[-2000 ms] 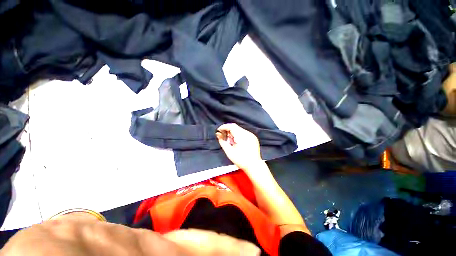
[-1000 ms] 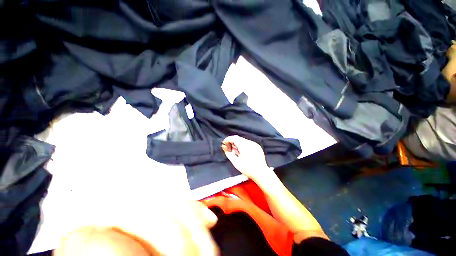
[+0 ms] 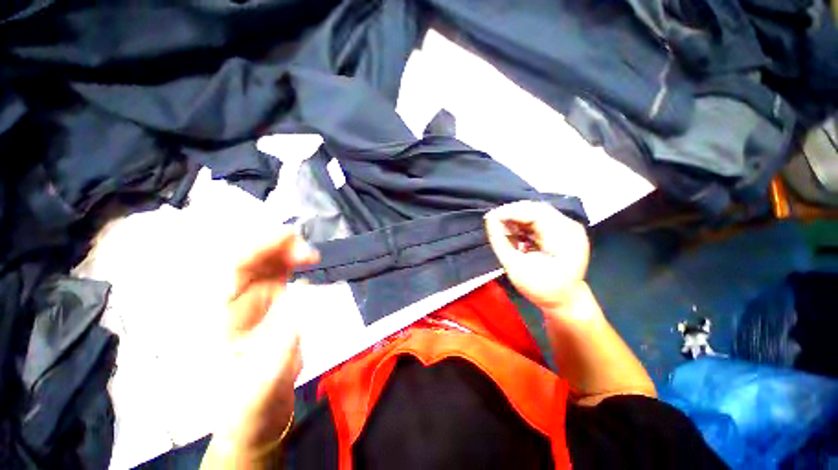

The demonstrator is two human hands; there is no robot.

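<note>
Dark navy trousers (image 3: 441, 179) lie across the white table with the waistband (image 3: 395, 248) near the front edge, stretched fairly straight between my hands. My right hand (image 3: 542, 252) is closed on the waistband at its right part; a small dark thing shows inside the curled fingers, too blurred to name. My left hand (image 3: 262, 317) is washed out by glare; its fingertips and thumb are at the waistband's left end and appear to pinch it. A grey pocket bag (image 3: 322, 216) and a small white sticker (image 3: 336, 173) show behind the waistband.
Dark trousers are heaped at the far side (image 3: 184, 101), left (image 3: 69, 330) and right (image 3: 726, 138) of the white table (image 3: 175, 358). My red-orange apron (image 3: 441, 344) is at its front edge. Blue plastic bags (image 3: 763, 404) and a small black-and-white figure (image 3: 696, 332) are at the lower right.
My left hand has moved forward from the lower edge to the waistband's left end. My right hand has shifted right along with the waistband, which is now straighter and more slanted. The view has shifted.
</note>
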